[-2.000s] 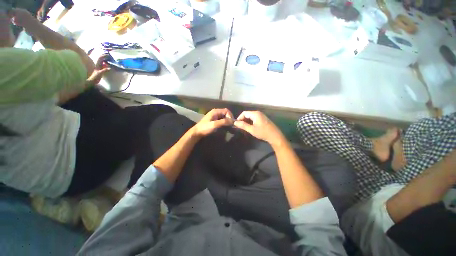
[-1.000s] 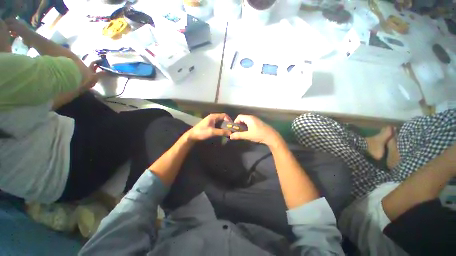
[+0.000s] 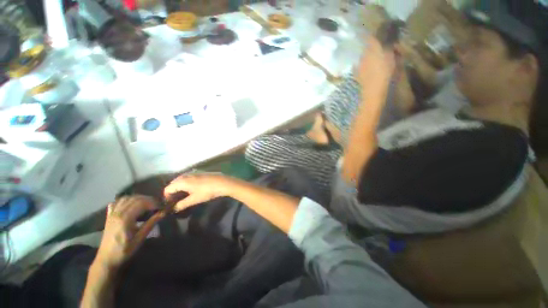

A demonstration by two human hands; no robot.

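My left hand [image 3: 129, 219] and my right hand [image 3: 192, 191] are close together above my dark-clothed lap, just off the table's front edge. Both are blurred. A small dark part [image 3: 166, 209] shows between the fingertips of the two hands; its shape cannot be made out. The white product box [image 3: 204, 135], with two dark circles and a dark square, lies on the table beyond my hands.
The white table [image 3: 264, 117] stretches ahead. A second open carton [image 3: 45, 123] and a blue unit [image 3: 14, 210] lie at left. Yellow rings [image 3: 182, 21] and a dark round container [image 3: 122, 40] are at the back. A person [image 3: 444, 162] in black sits at right.
The view has swung to the right, so the boxes sit further left and the person at right shows more fully. My hands remain together; the small dark part is now less clear.
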